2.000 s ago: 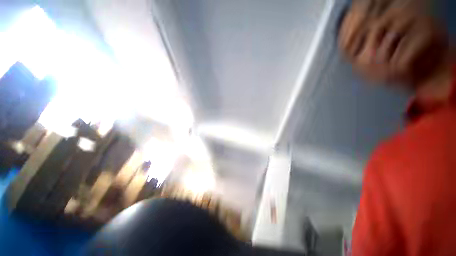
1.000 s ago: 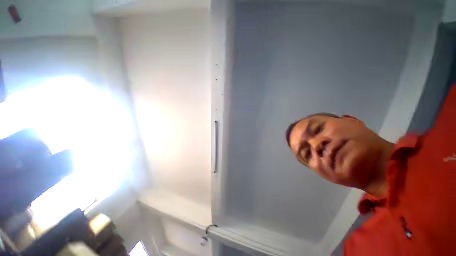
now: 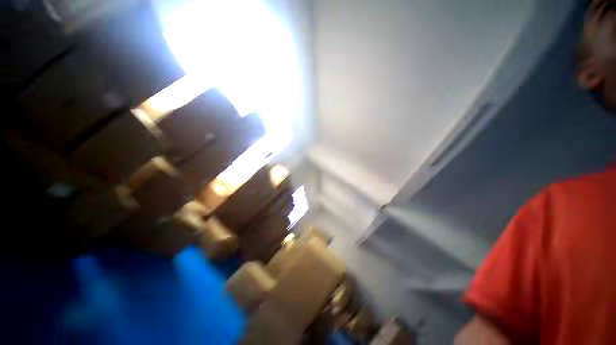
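Neither of my hands shows in the head view. The picture is tilted and blurred. Nearest in view are stacked brown cartons (image 3: pixel 307 276), which run from the dark left side to the lower middle. A person in a red-orange shirt (image 3: pixel 557 259) stands at the right edge, with the head partly cut off and part of a bare arm at the bottom. No held object can be made out.
A bright blue floor area (image 3: pixel 155 296) fills the lower left beside the cartons. A very bright window or light (image 3: pixel 233 50) glares at the upper middle. A pale ceiling with beams (image 3: pixel 412 87) spans the upper right.
The view has swung, so many more cartons and the blue area show at left. The person has shifted toward the right edge, with the face now mostly out of frame.
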